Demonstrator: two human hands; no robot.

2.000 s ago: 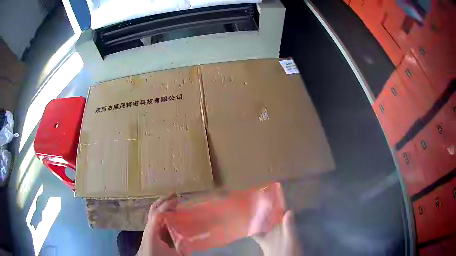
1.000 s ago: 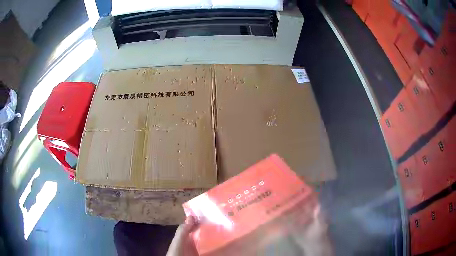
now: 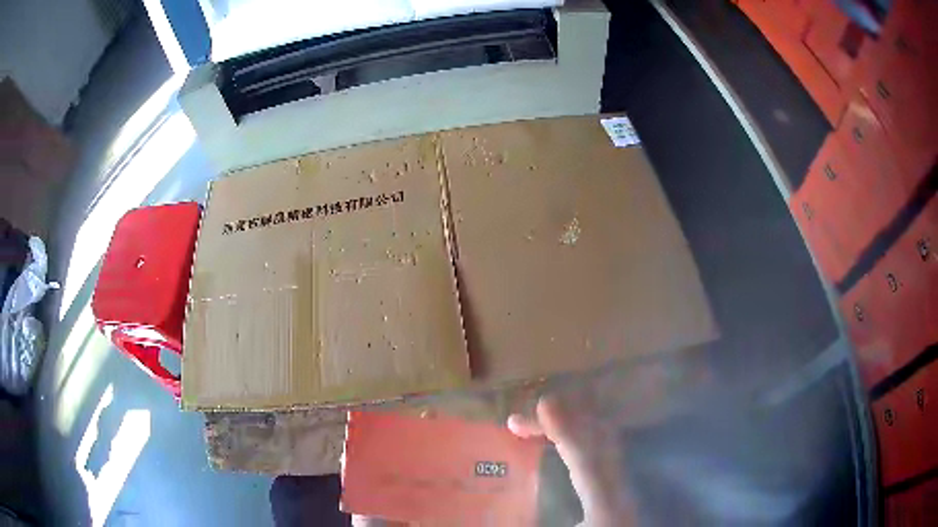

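An orange retail box (image 3: pixel 437 468) is close to me at the bottom centre, with a small dark number label near its right end and a plain face towards me. My right hand (image 3: pixel 566 443) is blurred and holds the box's right end, a finger over its upper corner. A pale sliver at the box's lower left edge may be my left hand, but it is cut off by the picture's edge. The brown flattened cardboard sheet (image 3: pixel 360 278) lies beyond the box, with black print and a white corner sticker.
The pale machine outlet (image 3: pixel 411 111) with a dark slot stands behind the cardboard, a white cloth above it. A red stool (image 3: pixel 149 262) is at the left. A rough brown board (image 3: pixel 273 441) shows under the cardboard. Orange box stacks (image 3: pixel 895 288) line the right, beyond a metal edge.
The box has turned from its printed face to a plain one with a number label, and moved left and down. My left hand has nearly left the picture. The view has tilted slightly.
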